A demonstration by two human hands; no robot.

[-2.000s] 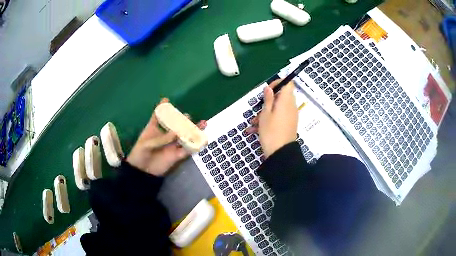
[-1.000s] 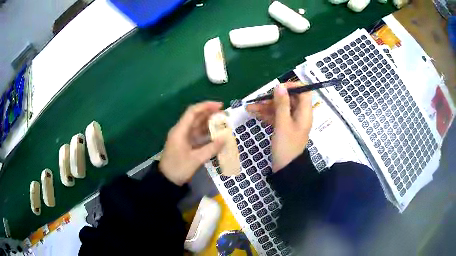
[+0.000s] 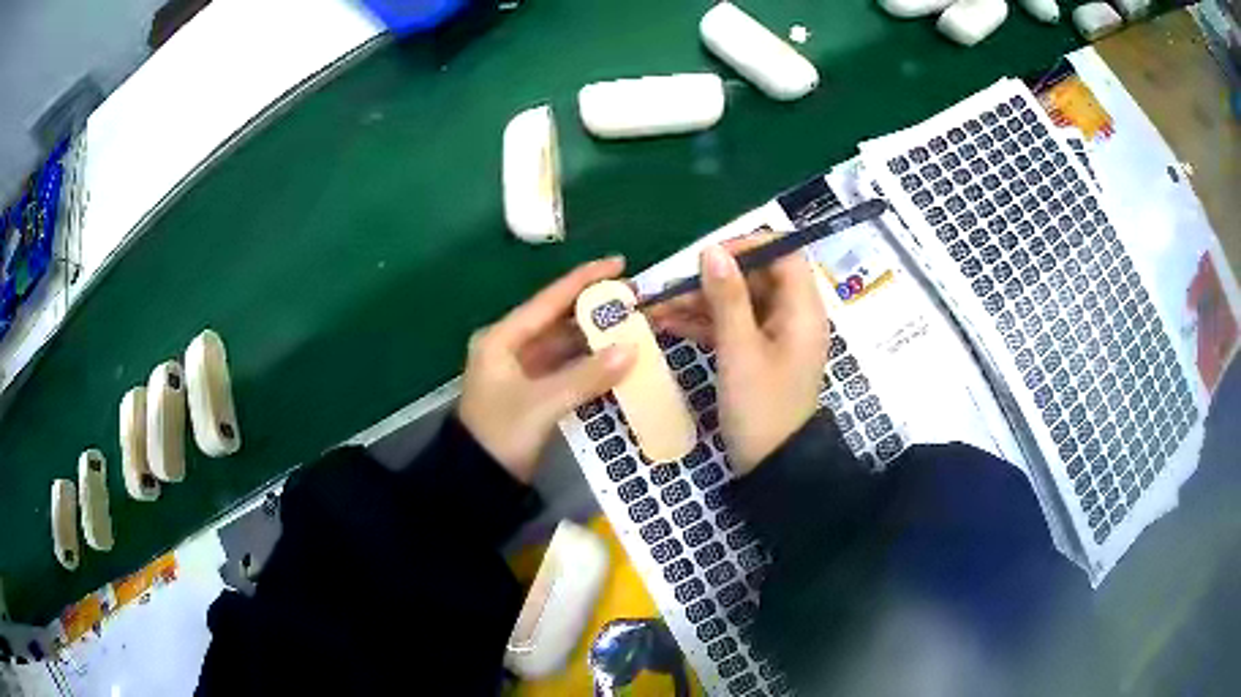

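My left hand (image 3: 524, 375) grips a cream oblong device housing (image 3: 653, 403) by its sides, flat face up. A small dark label (image 3: 610, 315) lies at the upper end of that face. My right hand (image 3: 769, 354) holds thin dark tweezers (image 3: 776, 251), whose tip is at the label's right edge. Whether the tip still grips the label I cannot tell. Both hands are above a white label sheet (image 3: 676, 530) with rows of dark labels.
A thicker stack of label sheets (image 3: 1041, 300) lies at the right. The green conveyor belt (image 3: 368, 259) carries several cream housings (image 3: 653, 105). One housing (image 3: 561, 599) lies on a yellow surface near my left sleeve. A blue tray (image 3: 415, 11) is cut off at the top.
The housing has turned upright and moved right over the sheet. The label, on the tweezer tip a second ago, is now at the housing's end. Housings on the belt have shifted left.
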